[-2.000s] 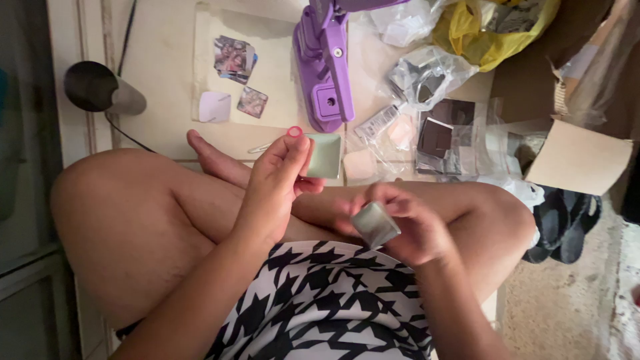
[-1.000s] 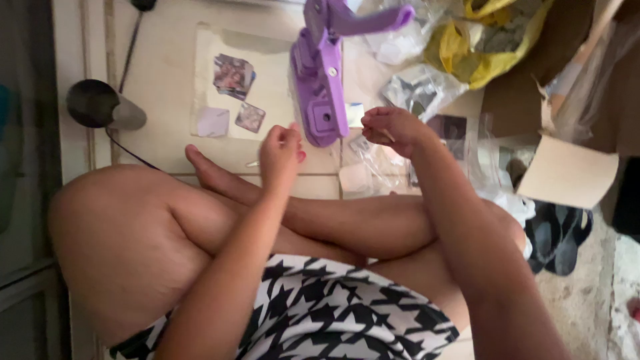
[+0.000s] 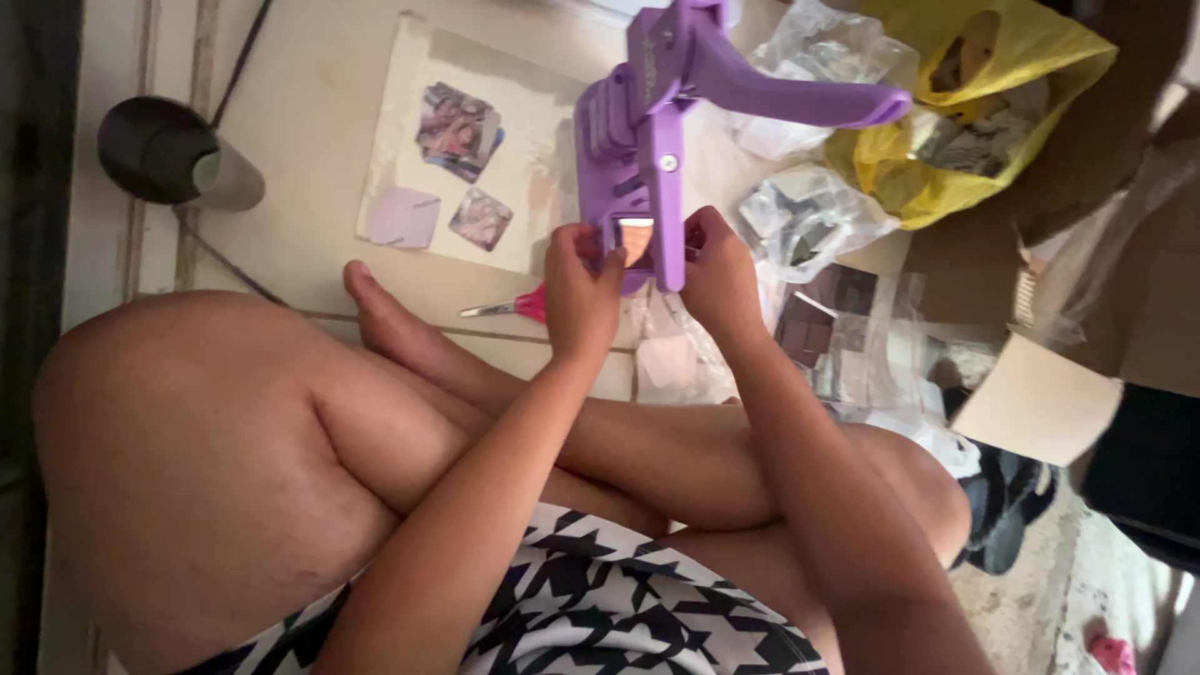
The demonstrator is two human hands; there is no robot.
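A purple hand-lever press (image 3: pixel 647 141) stands on the tiled floor, its handle pointing right. In its lower opening lies a small square piece (image 3: pixel 636 240) with a shiny face. My left hand (image 3: pixel 583 281) is at the left side of that opening, thumb and finger at the edge of the square piece. My right hand (image 3: pixel 720 267) is at the press's right side, its fingertips partly hidden behind the purple arm; whether they hold anything cannot be told. Scissors with a pink handle (image 3: pixel 531 304) lie beside my left hand.
A pale mat (image 3: pixel 525 103) holds a stack of small photo prints (image 3: pixel 459 131), a single print (image 3: pixel 481 219) and a lilac square (image 3: pixel 403 217). Left is a dark cylinder (image 3: pixel 178 155) with a cord. Rightward lie plastic bags (image 3: pixel 816 220), a yellow bag (image 3: pixel 1041 103), dark squares (image 3: pixel 816 323) and a cardboard box (image 3: pixel 984 272).
Two seconds ago each hand held a small square piece above my lap. Both hands have since moved up to the press, where a square piece now shows in the opening.
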